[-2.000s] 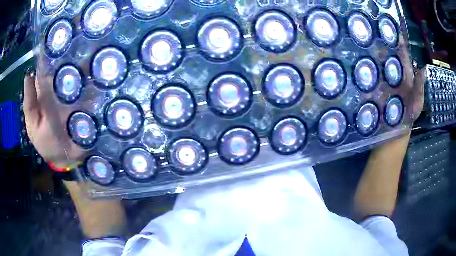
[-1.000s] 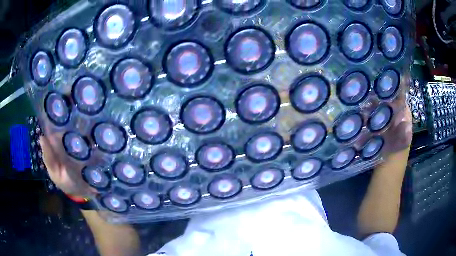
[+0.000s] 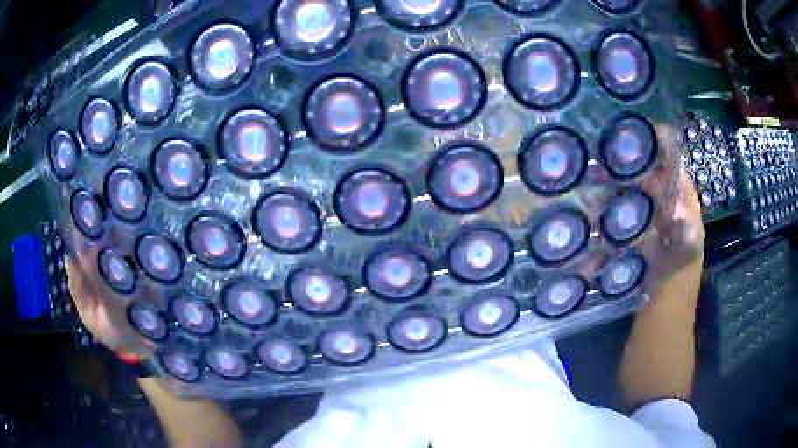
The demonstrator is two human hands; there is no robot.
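Note:
A large clear blister tray point(image 3: 350, 378) full of speaker drivers point(image 3: 372, 200) fills most of the view, held up close in front of me. The drivers are round, with black outer rings and shiny pink-blue centres, in several rows. My left hand point(image 3: 98, 306) holds the tray's left side, partly seen through the plastic. My right hand point(image 3: 682, 227) holds its right side, with the fingers partly hidden by tray and drivers. The tray's top edge is cut off by the picture.
Component trays with rows of discs point(image 3: 768, 175) lie on the bench at right. An empty-looking tray point(image 3: 752, 302) is below them. A blue block point(image 3: 30, 276) is at far left. Part of a red-brown machine point(image 3: 739, 52) shows at upper right.
The tray has tilted and turned, so its lower rows look flatter and more rows show. Its right edge has moved left, baring more of the component trays at right.

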